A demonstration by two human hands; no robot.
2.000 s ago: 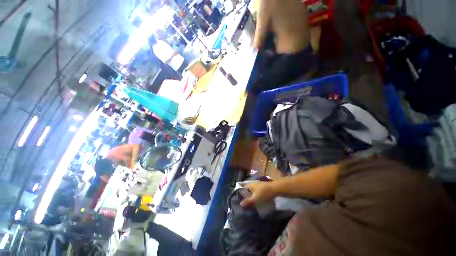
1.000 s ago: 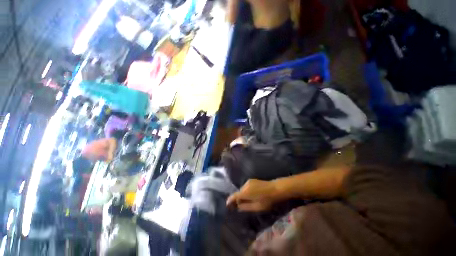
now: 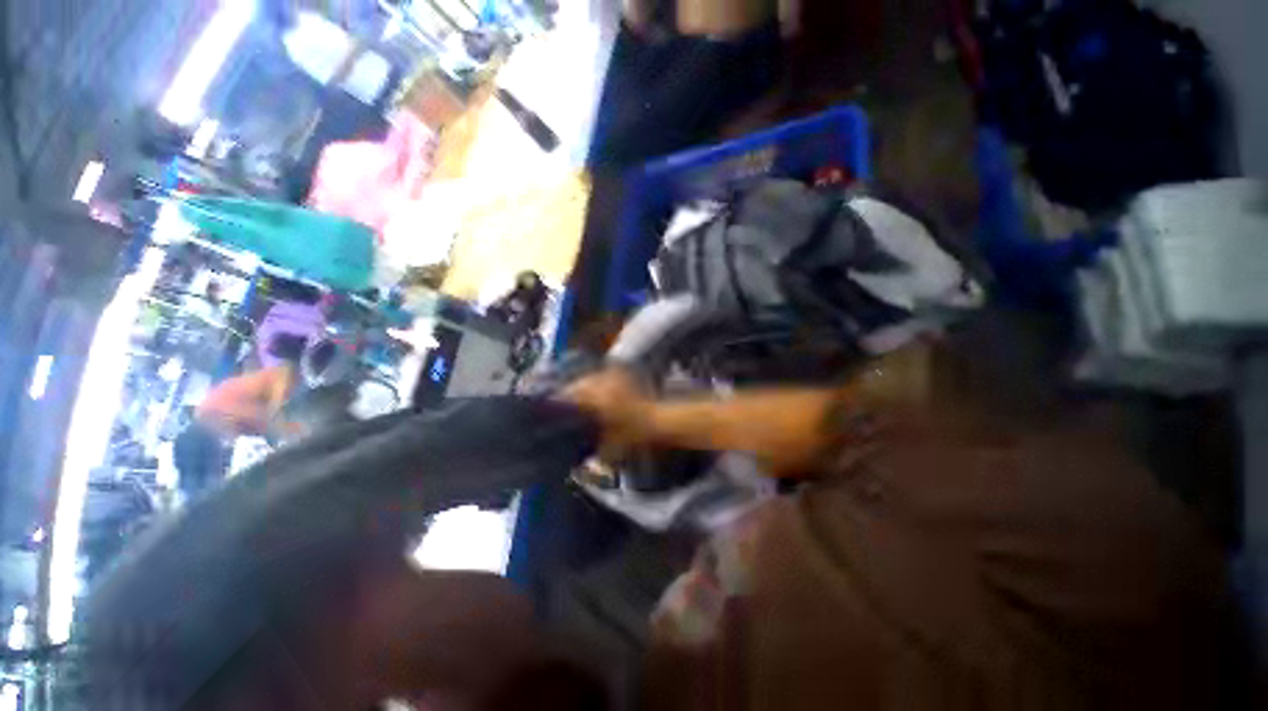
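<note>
My right hand [image 3: 608, 406], at the end of a bare forearm from a brown sleeve, grips the end of a long dark grey garment [image 3: 348, 472]. The garment is lifted and stretches in a blurred arc to the lower left, across the view of the table. A blurred reddish-brown shape at the bottom may be my left arm or sleeve; my left hand cannot be made out. A white and grey cloth [image 3: 668, 496] lies bunched just below my right forearm. A grey garment pile [image 3: 779, 264] with pale parts fills the blue crate [image 3: 751, 143].
The white machine table [image 3: 466, 539] carries a machine head [image 3: 480, 364] and black-handled scissors [image 3: 524, 354]. White stacked bundles [image 3: 1189, 264] and a navy garment heap [image 3: 1099, 104] are at the right. A person sits at the top edge; another person [image 3: 248, 399] is beyond the table.
The dark garment now rises in an arc to the lower left. My right hand has moved up and left in the picture and grips its end. The view has shifted.
</note>
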